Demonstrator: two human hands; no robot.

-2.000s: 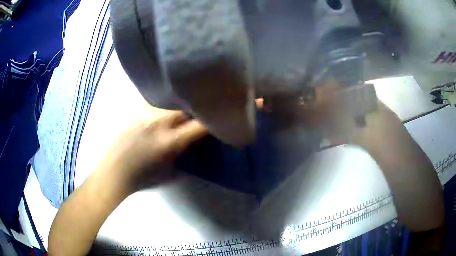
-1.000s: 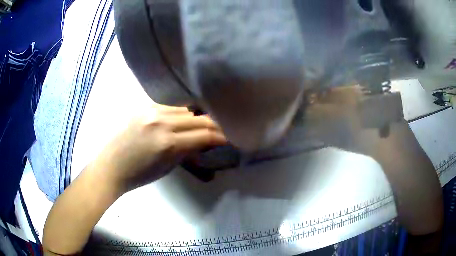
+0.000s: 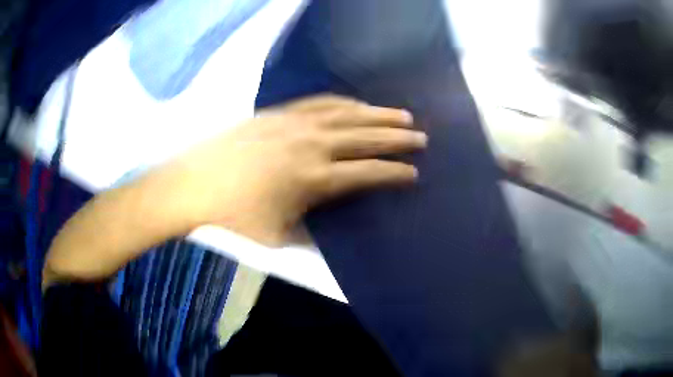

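A dark navy denim panel (image 3: 443,243) runs from the top middle down over the table's front edge to the bottom right, blurred. My left hand (image 3: 317,154) lies flat on its left side, palm down, fingers stretched towards the right and slightly apart. My right hand (image 3: 550,357) is a blurred, dim patch at the bottom edge, by the panel's lower end; its fingers cannot be made out. The dark, blurred machine head (image 3: 620,66) is at the upper right, away from my left hand. The needle cannot be made out.
Pale blue denim pieces (image 3: 177,51) lie at the upper left of the white table (image 3: 96,125). Dark navy fabric (image 3: 59,29) is at the far upper left. Red marks (image 3: 626,219) show on the machine bed at right. Blue striped material (image 3: 170,294) shows below the table edge.
The view has swung, so the machine head now sits at the upper right. The navy panel lies spread out under my left hand. My right hand has moved from beside the needle area to the bottom edge.
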